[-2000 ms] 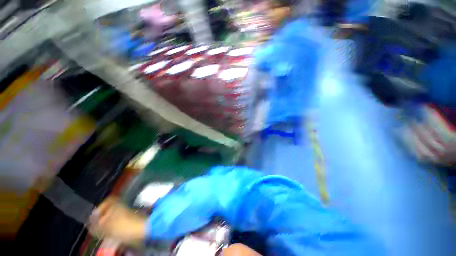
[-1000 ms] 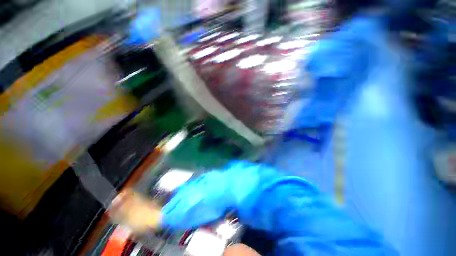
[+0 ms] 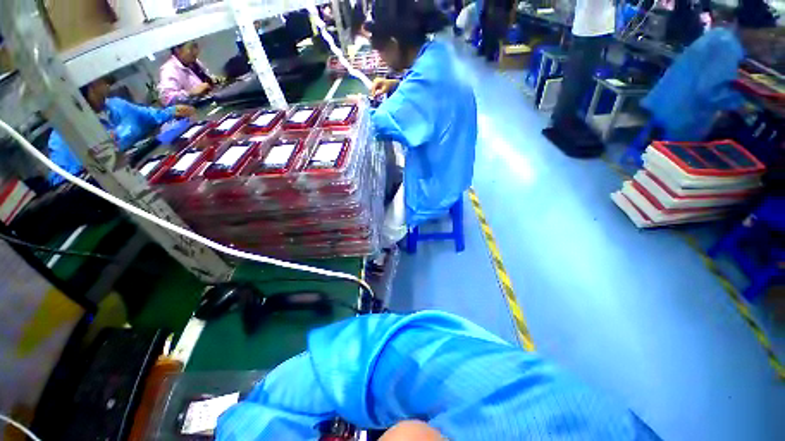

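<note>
My blue right sleeve (image 3: 404, 353) reaches across the bottom of the head view; its far end is over the bench at the lower left, and my right hand is hidden or cut off there. My left hand cannot be made out. A small rounded patch of skin at the bottom edge cannot be identified. Beside the sleeve end lies a clear tray (image 3: 176, 392) with a white-labelled unit (image 3: 209, 413) in it. A tall stack of clear trays (image 3: 275, 211) with red-edged dark units stands further along the bench. A black corded scanner (image 3: 275, 306) lies before it.
A white cable (image 3: 198, 244) hangs across the bench (image 3: 258, 340) by a pale metal post (image 3: 112, 155). A monitor (image 3: 34, 344) and black equipment stand at left. A person in a blue smock sits beyond the stack. Red-edged foam trays (image 3: 689, 185) are stacked on the floor right.
The view has shifted and is sharper. My right hand, seen before near the lower left over the bench, is out of sight. The tray stack now shows larger and further left than a second ago.
</note>
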